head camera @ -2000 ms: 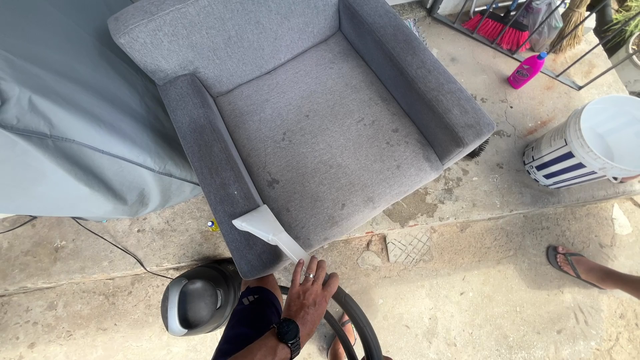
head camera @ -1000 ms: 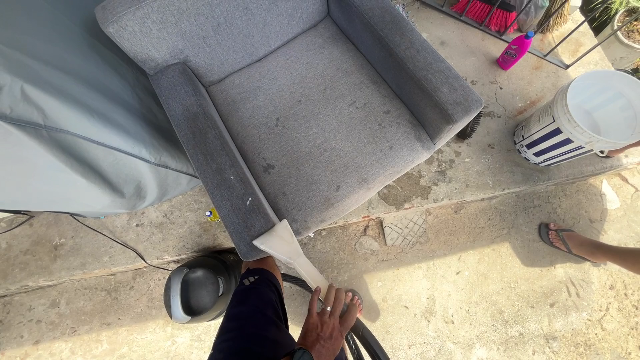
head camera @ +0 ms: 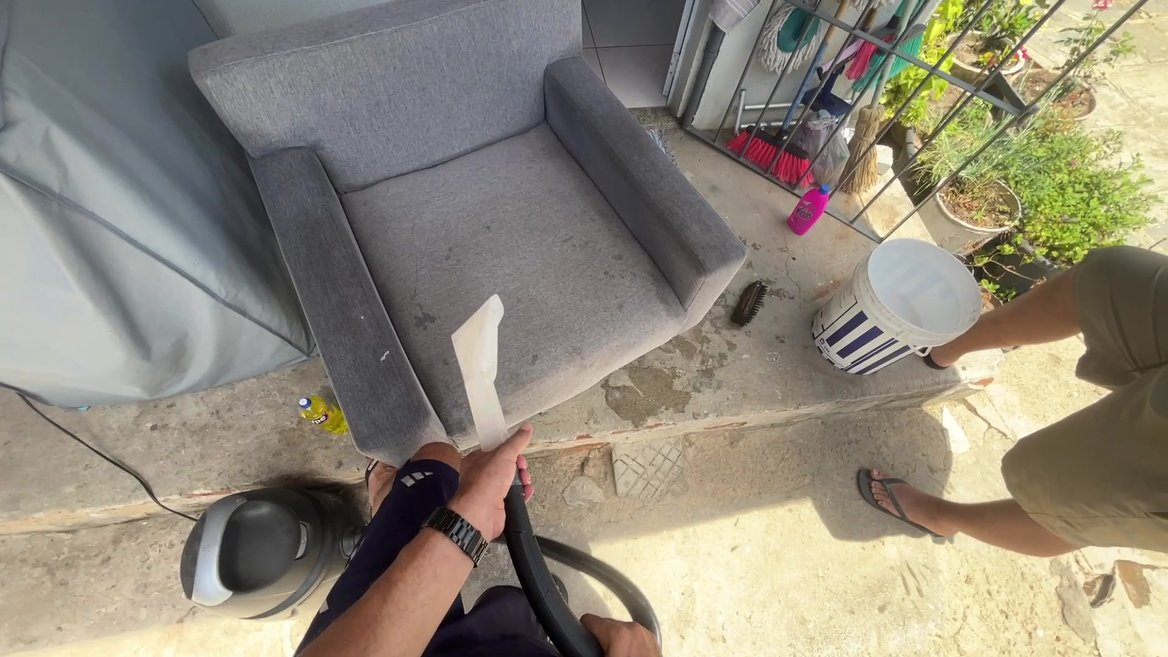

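Note:
My left hand [head camera: 488, 484], with a dark watch on its wrist, grips the neck of a pale upholstery nozzle [head camera: 481, 360] where it meets a black vacuum hose [head camera: 529, 557]. The nozzle's wide end shows over the front of the seat of a grey fabric armchair [head camera: 520, 237]; whether it touches the fabric I cannot tell. Dark spots mark the seat, and small white marks lie on the left armrest. At the bottom edge, my right hand [head camera: 620, 636] is closed around the hose, partly out of view. A vacuum cleaner [head camera: 251, 552] stands on the ground at lower left.
A scrub brush [head camera: 749, 303], a pink bottle [head camera: 808, 210] and a white bucket [head camera: 844, 328] stand or lie right of the armchair. Behind them is a metal gate [head camera: 876, 119]. A person in sandals [head camera: 976, 516] stands at right. A yellow bottle [head camera: 323, 414] is by the left armrest.
The nozzle has moved from the left armrest's front end to over the seat, still in my left hand. My right hand has come into view on the hose. The view has shifted.

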